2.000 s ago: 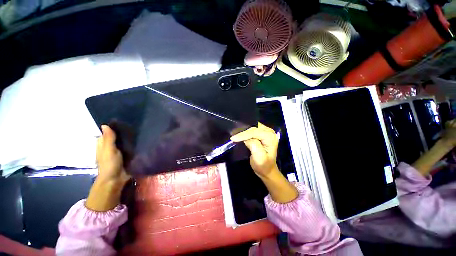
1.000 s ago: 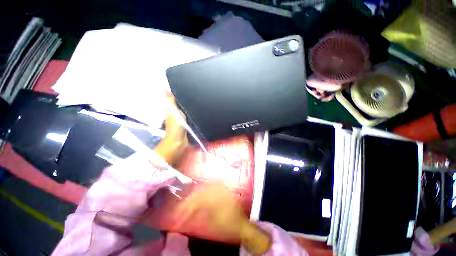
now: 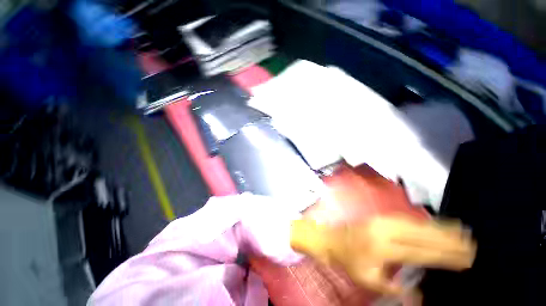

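My left hand (image 3: 383, 248) is blurred at the lower middle, reaching right from a pink sleeve. Its fingers overlap the left edge of a large dark slab (image 3: 497, 197), likely a tablet, cut off by the right rim; small pale marks show on it. Whether the fingers grip it is unclear. A small pale, shiny patch shows below the hand, too blurred to name. My right hand is not in view. Glossy tablets in shiny film (image 3: 263, 158) lie left of the hand on the bench.
White separator sheets (image 3: 335, 113) lie in a loose pile behind the hand. Red-pink matting (image 3: 194, 146) edges the bench. A stack with white layered edges (image 3: 233, 45) stands farther along. A yellow line (image 3: 152, 173) crosses the floor at left. A long rail runs along the back.
The view has swung left, so the fans and right-hand tablet stacks have left the picture. The dark slab now fills the right side. My right hand has gone out of view.
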